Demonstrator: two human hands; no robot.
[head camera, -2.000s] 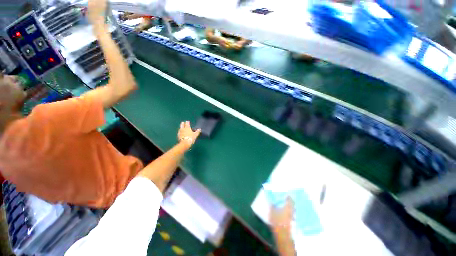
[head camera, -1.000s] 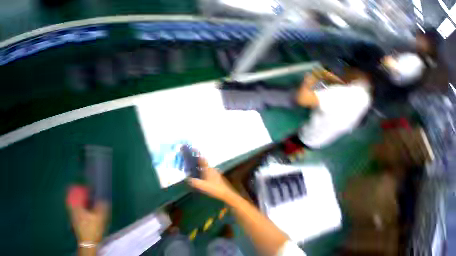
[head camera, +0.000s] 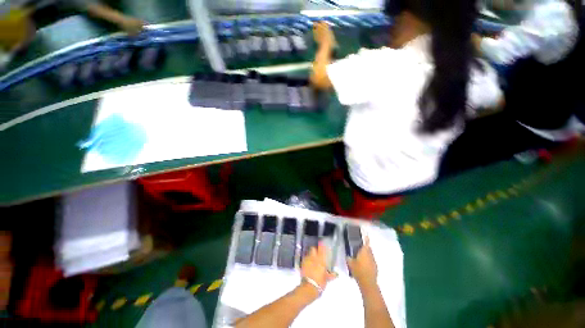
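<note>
A white packing tray (head camera: 256, 301) lies low in front of me, with several dark units (head camera: 265, 242) standing side by side in its upper row of slots. My left hand (head camera: 315, 268) is on a dark unit in this row, its fingers around the lower end and partly hiding the units there. My right hand (head camera: 362, 261) grips the lower end of the rightmost dark unit (head camera: 352, 241), which sits slightly tilted at the row's right end.
The green bench (head camera: 282, 131) bears white paper (head camera: 186, 131), a light-blue sheet (head camera: 118, 138) and a row of dark units (head camera: 256, 93). A person in white (head camera: 391, 122) sits beyond the tray. Red stools (head camera: 186, 189) and stacked white trays (head camera: 96, 224) stand under the bench.
The view has swung right and down to the tray. Both hands, each holding a dark unit over the bench a second ago, are now at the tray's upper row.
</note>
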